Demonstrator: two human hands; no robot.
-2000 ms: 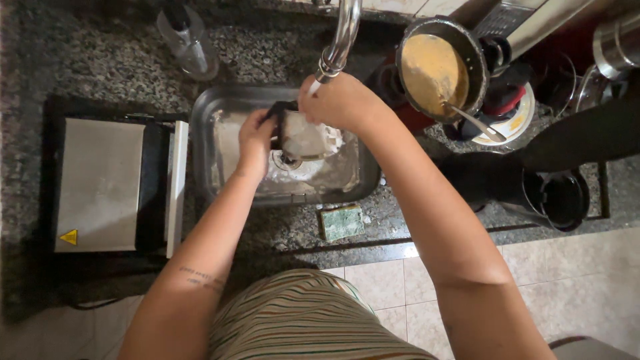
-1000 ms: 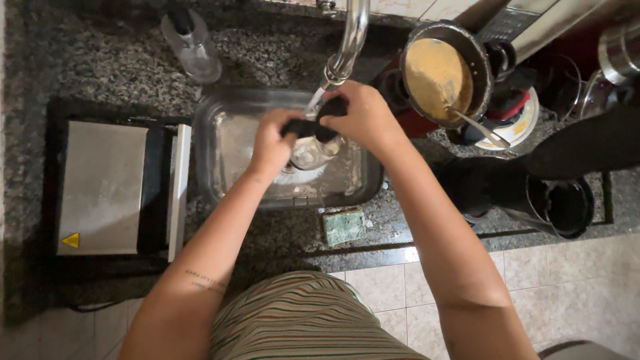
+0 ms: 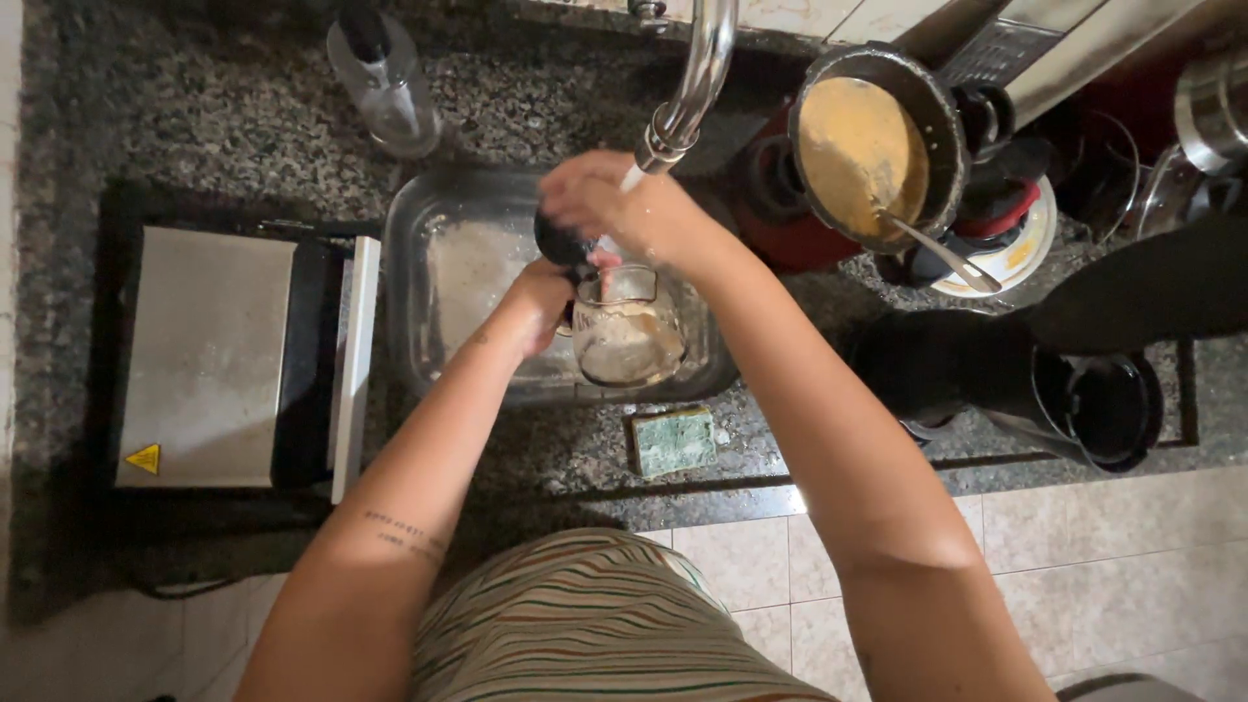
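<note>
My left hand [image 3: 536,307] grips the dark handle of a glass coffee carafe [image 3: 629,341], tilted over a rectangular glass dish [image 3: 468,253] in the sink area. A black lid or rim [image 3: 561,239] shows at the carafe's handle end, partly behind my fingers. My right hand [image 3: 614,205], slightly blurred, is spread beside that black part, right under the faucet [image 3: 668,136]. Water runs from the spout over it. Whether its fingers hold anything is hidden. A green sponge [image 3: 675,443] lies on the granite edge close below the dish.
An electric grill [image 3: 210,356] stands at left, a clear bottle [image 3: 385,88] behind the dish. At right are a pot [image 3: 951,146] with orange-brown contents and a spoon [image 3: 941,249], a soiled plate [image 3: 1024,244], and a black appliance [image 3: 936,370].
The carafe's glass body has come down and toward me, and shows more fully. Both hands were together at the black part one second ago; my left hand is now lower, at the handle.
</note>
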